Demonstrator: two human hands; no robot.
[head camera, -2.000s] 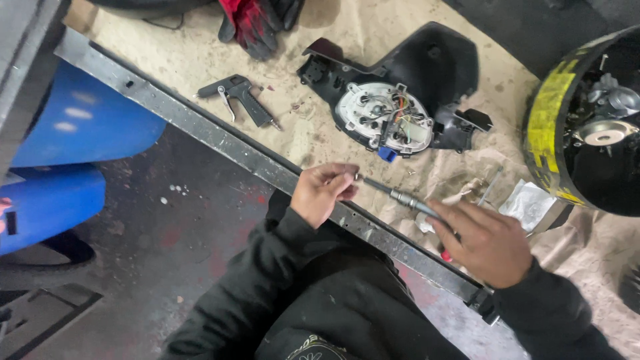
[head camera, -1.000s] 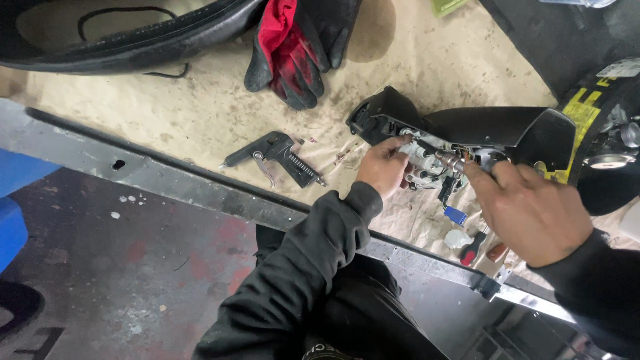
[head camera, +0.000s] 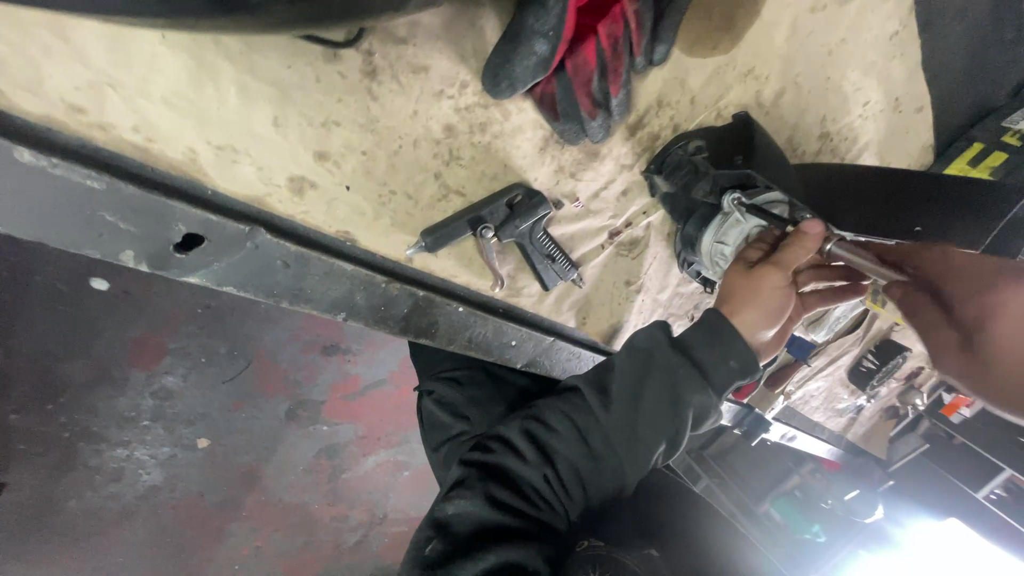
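Observation:
A black plastic housing (head camera: 720, 160) with a pale round instrument unit (head camera: 732, 232) set in it lies on the paper-covered bench. My left hand (head camera: 772, 284) rests over the unit, its thumb and fingers at the dark shaft of a metal hand tool (head camera: 852, 256), perhaps a driver. The tool's tip meets the unit's upper edge. My right hand (head camera: 960, 312), blurred, is closed around the tool's rear end. A blue connector (head camera: 798, 349) shows just below my left hand. Much of the unit is hidden behind my hands.
A black air blow gun (head camera: 504, 228) lies left of the housing. Red and black work gloves (head camera: 588, 64) are at the top. The bench's metal edge (head camera: 320, 276) runs diagonally across. A small black part (head camera: 878, 364) lies on the paper at the right.
Two seconds ago both hands held the tool near the bench edge, away from the housing; now its tip is on the unit. The view has shifted and turned strongly.

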